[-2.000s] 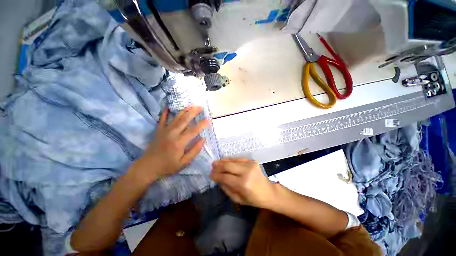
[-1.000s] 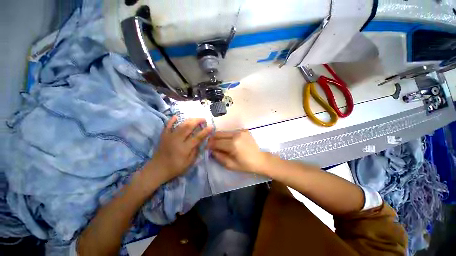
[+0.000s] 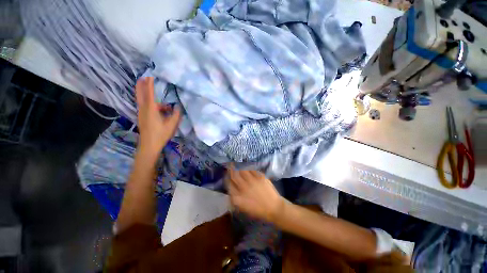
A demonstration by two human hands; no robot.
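A pale blue garment piece [image 3: 224, 69] lies heaped on the table left of the needle. Its ribbed shirred band [image 3: 272, 137] runs from under the lit machine head towards my lap. My left hand [image 3: 155, 117] is raised at the heap's left edge, beside the bundle of pale ties [image 3: 93, 56]. Its fingers are spread and slightly blurred, with nothing seen held. My right hand [image 3: 253, 193] is below the shirred band, with thumb and fingers pinched on the garment's lower edge; the fingertips are partly hidden.
The sewing machine [image 3: 419, 53] stands at the right. Yellow-and-red scissors [image 3: 456, 162] lie on its bed. The ruler strip [image 3: 395, 184] runs along the table edge. A blue floral heap [image 3: 109, 157] hangs at lower left; white card [image 3: 195, 208] is at lap level. Blue pieces show at lower right.
The view has swung left, bringing the tie bundle into sight. My left hand has left the band near the needle and moved to the heap's left side. My right hand is farther from the needle.
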